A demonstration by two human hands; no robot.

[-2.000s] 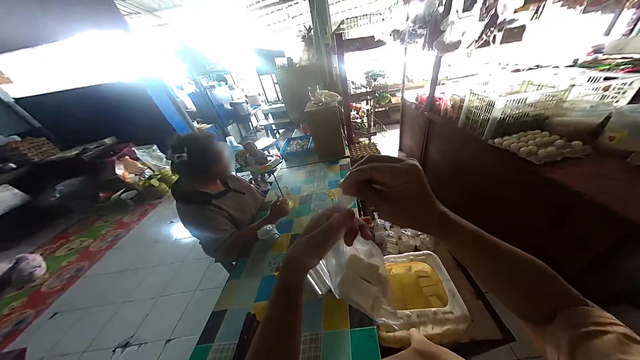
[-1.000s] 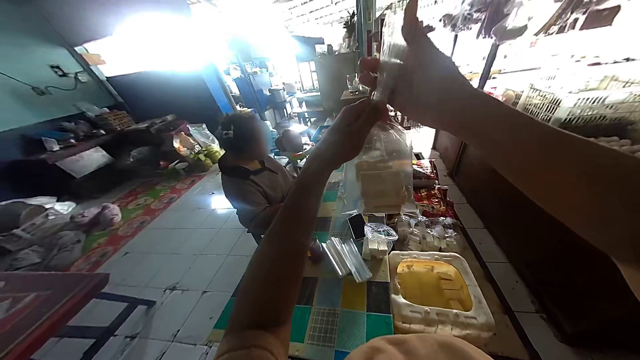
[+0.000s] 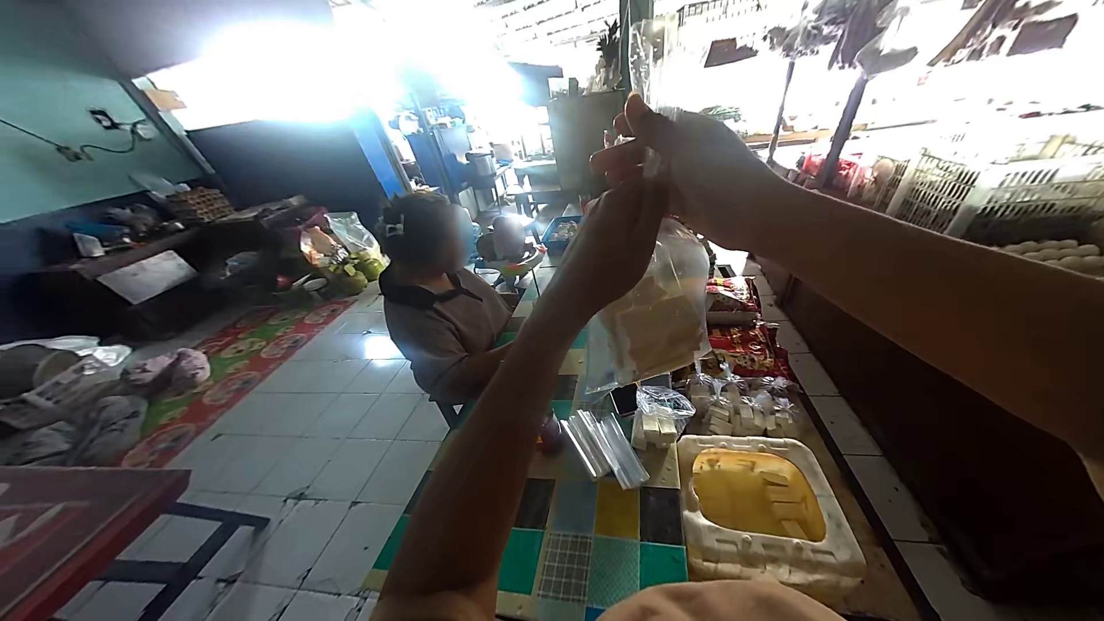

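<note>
A clear plastic bag (image 3: 660,323) with pale rectangular blocks, which look like tofu, hangs above the table. My left hand (image 3: 625,228) grips its gathered neck. My right hand (image 3: 690,168) closes on the twisted top of the bag just above, the loose plastic end standing up past its fingers. Below and to the right is a white tub (image 3: 711,552) of yellowish liquid with pale blocks in it. Folded clear plastic bags (image 3: 604,448) lie left of the tub. A small tied bag of blocks (image 3: 660,418) and several more bagged blocks (image 3: 746,410) stand behind it.
A person (image 3: 444,319) sits at the left side of the long table with a patchwork-patterned cover (image 3: 569,561). Red printed packets (image 3: 742,345) lie farther back. A red-topped table (image 3: 78,526) stands at the lower left; plastic crates (image 3: 992,194) and eggs (image 3: 1061,254) are at the right.
Both hands have risen from low over the table, lifting the bag of blocks so that it hangs upright. The view has swung left.
</note>
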